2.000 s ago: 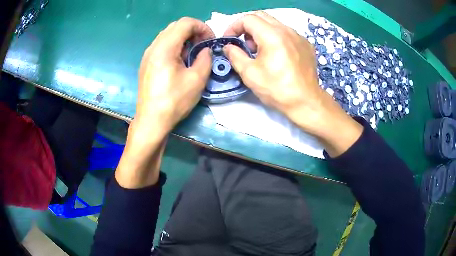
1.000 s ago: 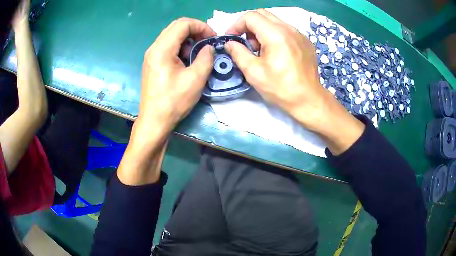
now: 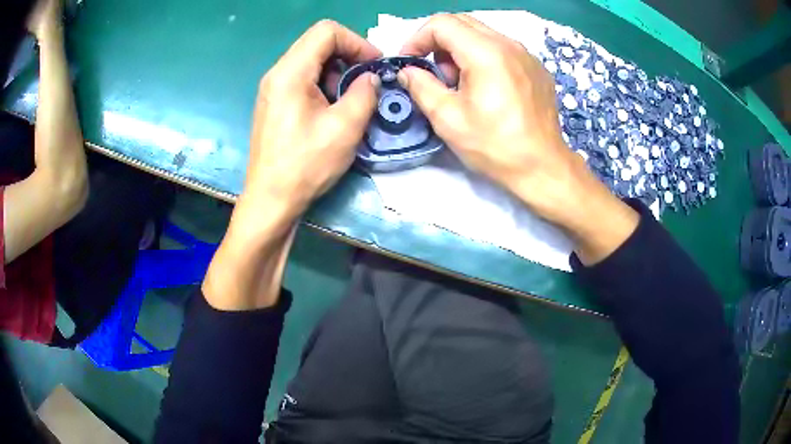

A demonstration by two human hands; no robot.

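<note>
A dark blue-grey housing (image 3: 401, 143) is held between my two bare hands, its open hollow side facing up, with a round hub around a hole in its middle. My left hand (image 3: 305, 121) grips its left side, thumb inside near the far rim. My right hand (image 3: 490, 108) grips its right side, thumb inside beside the left thumb. A small dark part shows between the thumb tips; whether it is a loose insert I cannot tell. Fingers hide the far side walls. A heap of small dark inserts with white spots (image 3: 637, 130) lies to the right.
A white sheet (image 3: 473, 212) lies on the green bench (image 3: 173, 78), under the housing and part of the heap. More housings (image 3: 768, 241) stand at the far right. Another person's arm (image 3: 59, 130) is at the left, near a blue stool (image 3: 130, 299). A green rail (image 3: 663, 33) runs along the far side.
The other person's arm has come into view at the left since the earliest frame. My hands and the housing sit slightly further right and up in the picture; my grip looks much the same.
</note>
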